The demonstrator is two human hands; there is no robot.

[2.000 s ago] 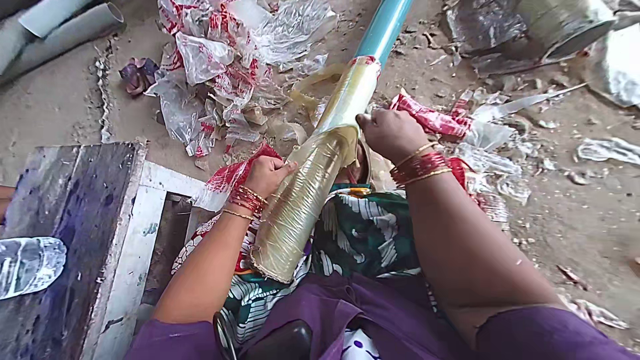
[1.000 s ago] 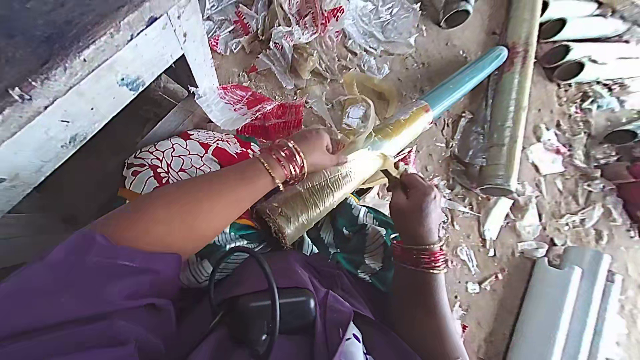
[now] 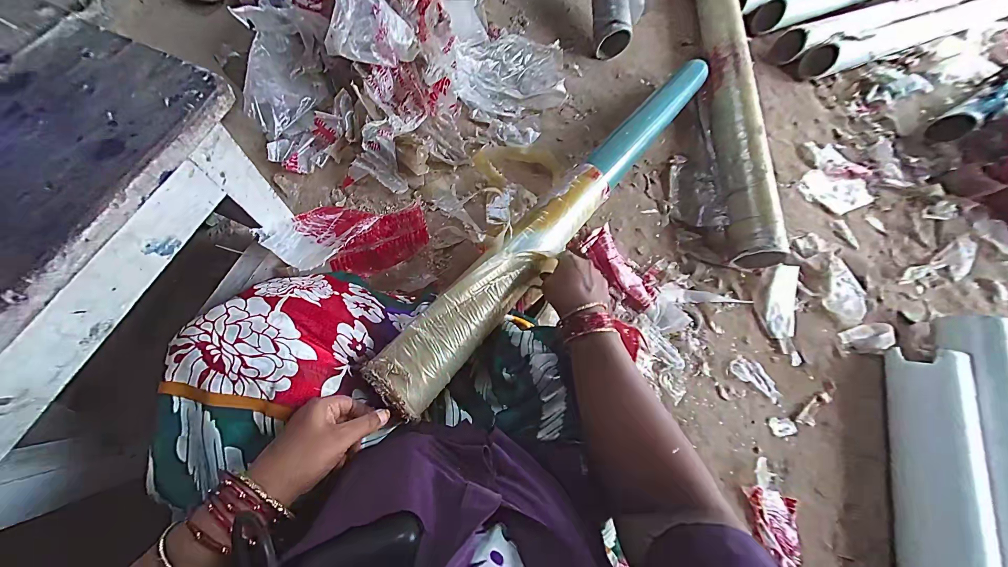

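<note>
A long tube wrapped in yellowish plastic film (image 3: 457, 323) lies slantwise across my lap, with a smooth blue-green pipe (image 3: 650, 122) sticking out of its far end. My right hand (image 3: 575, 285) is closed at the tube's right side, gripping a loose strip of the film (image 3: 538, 264). At the near end, my left hand (image 3: 335, 429) has its thumb and fingertips by the rough brown rim (image 3: 386, 392); whether it pinches anything there cannot be told. Patterned red and green cloth (image 3: 244, 339) covers my legs beneath the tube.
A dark-topped table with white legs (image 3: 102, 142) stands at the left. Crumpled plastic scraps (image 3: 378, 79) litter the ground ahead. Another wrapped tube (image 3: 744, 157) lies to the right, with several grey pipes (image 3: 866, 39) beyond. Pale grey curved pieces (image 3: 941, 441) are at the lower right.
My left hand has moved from the middle of the tube back to its near end. My right hand stays at the loose film. The view has swung to the right since the oldest frame.
</note>
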